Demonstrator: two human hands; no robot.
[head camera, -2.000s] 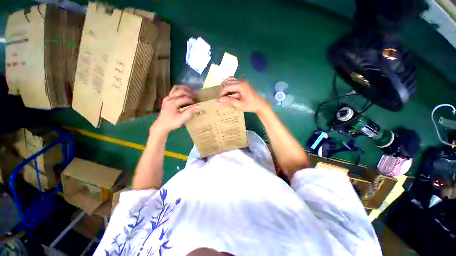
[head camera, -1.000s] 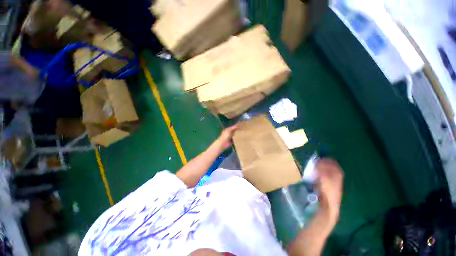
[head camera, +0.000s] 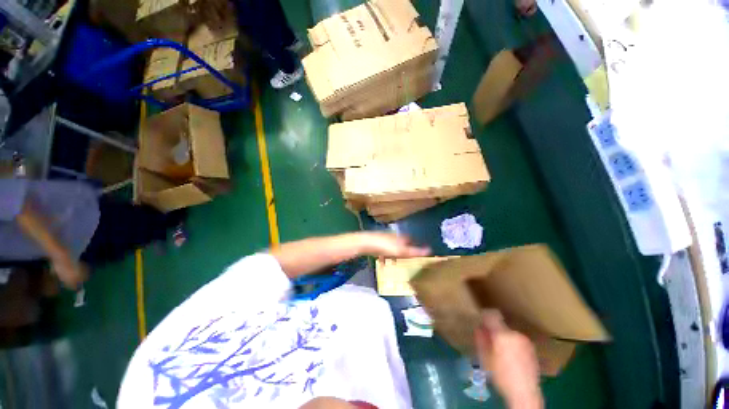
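An opened small brown carton (head camera: 559, 291) hangs at an angle over the green bench in front of me, its flaps spread. My right hand (head camera: 508, 355) is shut on its near side and slightly blurred. My left hand (head camera: 396, 244) is stretched flat to the left of the carton, holding nothing that shows. A flat tan piece (head camera: 393, 277) lies just below the left hand, partly behind the carton. A loose pile of white printed slips (head camera: 462, 232) lies beyond it.
Two stacks of carton blanks (head camera: 408, 156) stand beyond the slips. The pale raised shelf (head camera: 689, 319) runs along the right. An open carton (head camera: 204, 144) and blue trolley handle (head camera: 172, 45) are at left. A person in grey (head camera: 60, 216) is at far left.
The view has turned, and the stacks sit nearer the middle. The carton has opened and moved right, now in my right hand. My left hand has let go of it.
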